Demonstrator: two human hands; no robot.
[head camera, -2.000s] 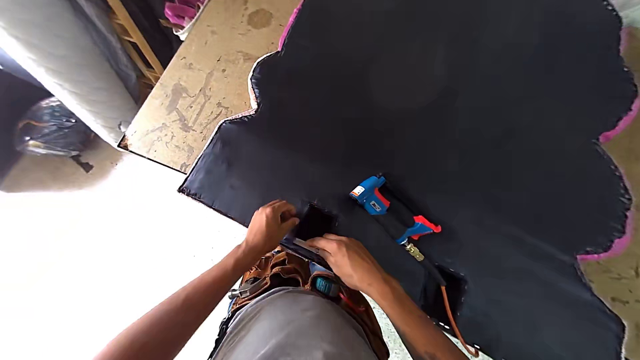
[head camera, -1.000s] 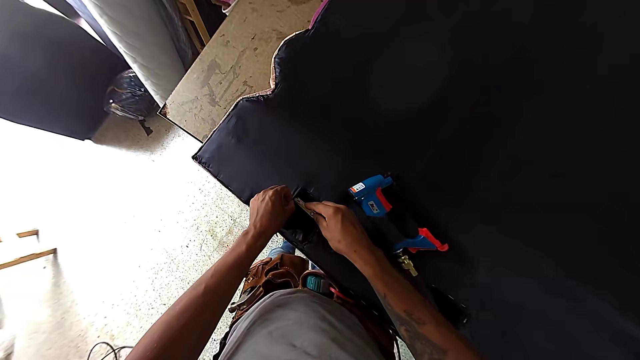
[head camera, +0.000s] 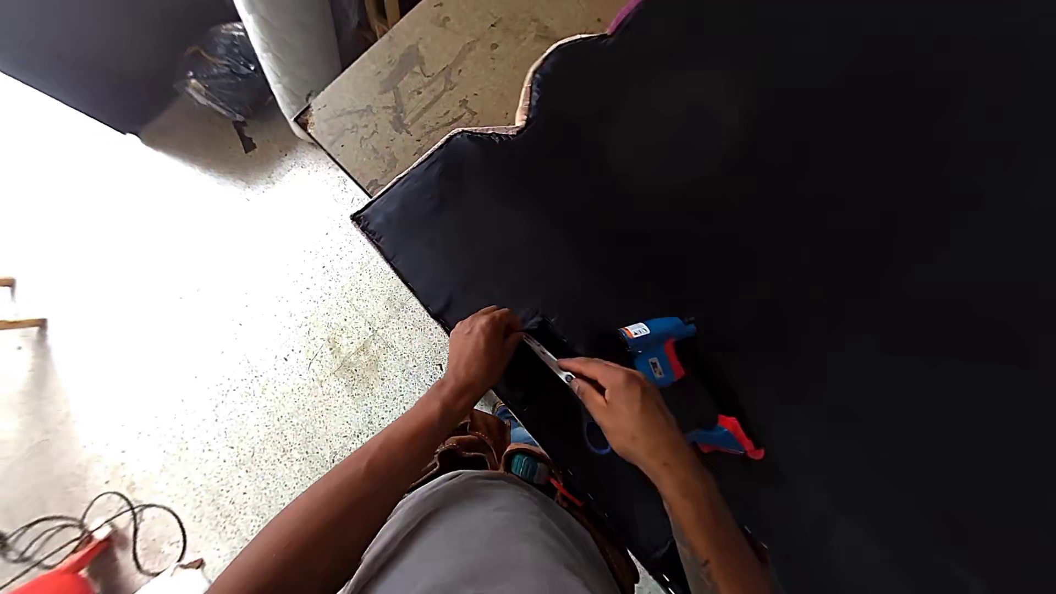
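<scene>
My right hand (head camera: 623, 408) is closed around a pair of scissors (head camera: 546, 358); their metal blades reach up and left toward my other hand, and a blue handle loop hangs below. My left hand (head camera: 485, 346) pinches the black fabric (head camera: 495, 223) near the panel's front edge, beside the blade tips. That fabric covers a large panel with a scalloped border. A dark gap or fold in it lies between my hands, its depth unclear. Just right of the scissors a blue and red pneumatic stapler (head camera: 660, 351) lies on the fabric.
The panel rests on a worn wooden tabletop (head camera: 412, 82). A white roll (head camera: 293, 58) and a black plastic bag (head camera: 227, 74) stand beyond it. A dark cable (head camera: 136, 528) and a red object (head camera: 70, 569) are on the speckled floor at lower left. I wear a leather tool belt (head camera: 470, 441).
The scissors now show plainly between my hands, with the blades at the fabric by my left hand. The view has shifted left, bringing the cable and red object into sight.
</scene>
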